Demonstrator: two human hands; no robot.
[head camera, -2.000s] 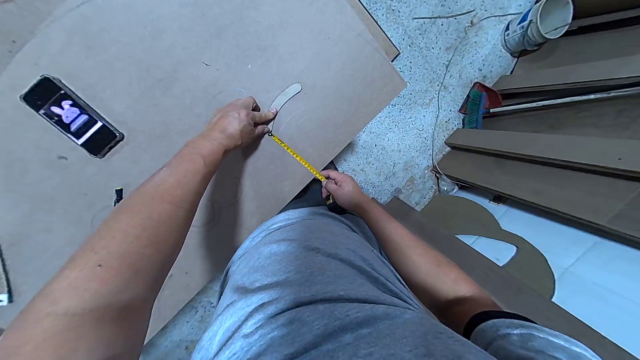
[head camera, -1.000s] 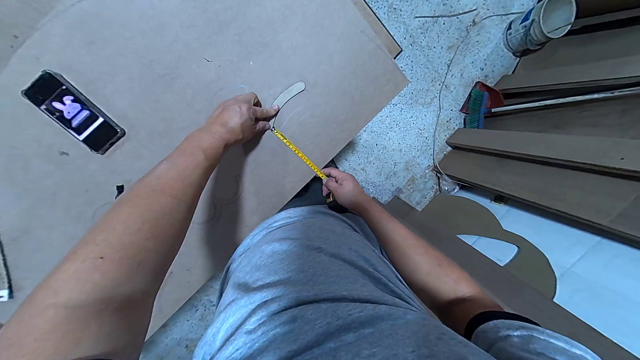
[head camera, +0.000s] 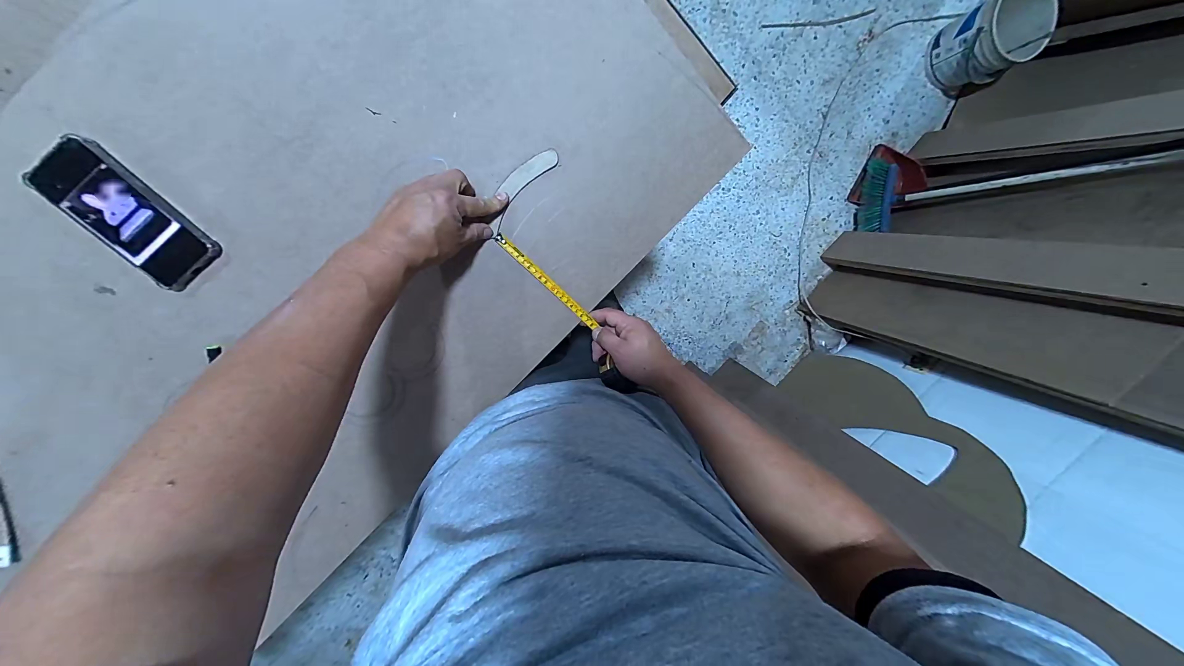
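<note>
My left hand (head camera: 433, 220) lies on a large brown fibreboard sheet (head camera: 555, 74), its fingertips at the lower end of a thin curved template (head camera: 532, 174) and at the hooked end of a yellow tape measure (head camera: 548, 284). The blade runs straight from there toward the sheet's near edge. There my right hand (head camera: 634, 347) is closed around the dark tape case, most of it hidden by the fingers. Faint curved pencil lines show beside the template. A smartphone (head camera: 122, 211) with a rabbit-like picture on its screen rests on the sheet at the left.
Beyond the sheet is a speckled floor (head camera: 740, 213) with a thin cable. At the right lie stacked boards (head camera: 1008, 268), a white bucket (head camera: 994, 46), a green-bristled broom (head camera: 876, 194) and a red dustpan (head camera: 911, 173). A curved cut-out board (head camera: 980, 481) lies lower right.
</note>
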